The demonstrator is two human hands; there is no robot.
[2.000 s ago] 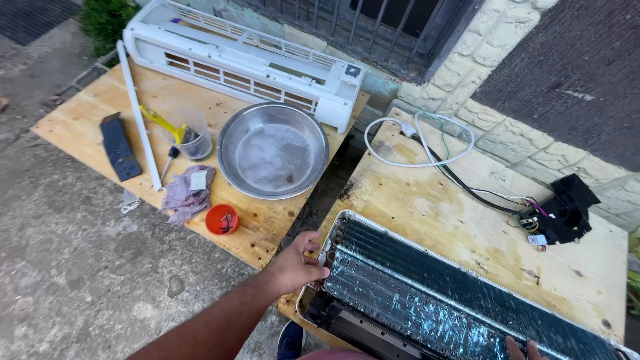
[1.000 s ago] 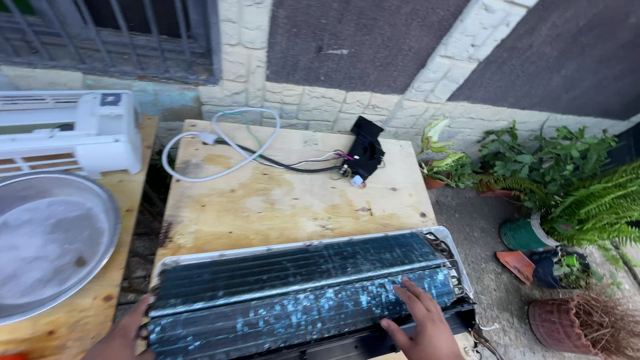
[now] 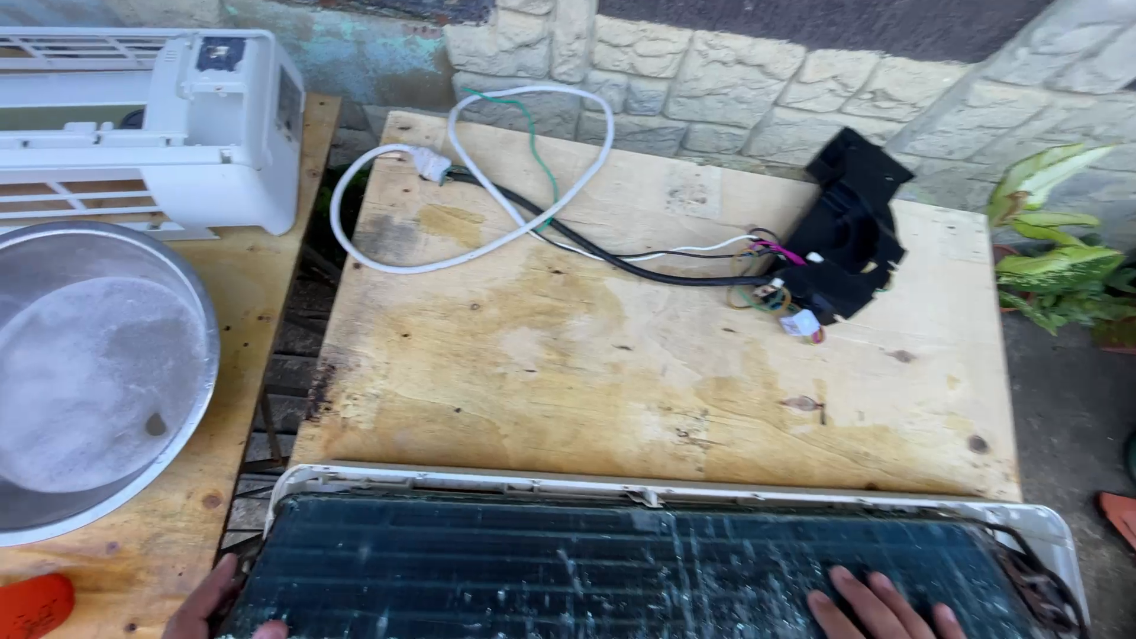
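An air conditioner's finned evaporator coil (image 3: 568,568) lies in its white plastic back frame (image 3: 497,479) along the near edge of the right plywood table. At the coil's left end is my left hand (image 3: 213,608), partly cut off by the lower image edge; whether it grips the end cannot be told. My right hand (image 3: 879,608) rests with fingers spread on the coil's wet-looking fins, toward the right. Beyond the coil, a black plastic control box (image 3: 848,231) with loose wires lies on the table, joined to a black cable (image 3: 612,257) and a looped white cord (image 3: 417,266).
On the left plywood table (image 3: 240,355) stand a metal basin (image 3: 209,355) of sudsy water, a white air conditioner housing (image 3: 222,177) and an orange-red container (image 3: 35,612). A gap separates the tables. Behind is a stone-patterned wall (image 3: 728,80); potted plants (image 3: 1056,257) stand at right.
The view has swung right, then closer over the tables. My right hand, barely in view two seconds ago, now lies on the coil's fins. My left hand remains by the coil's left end.
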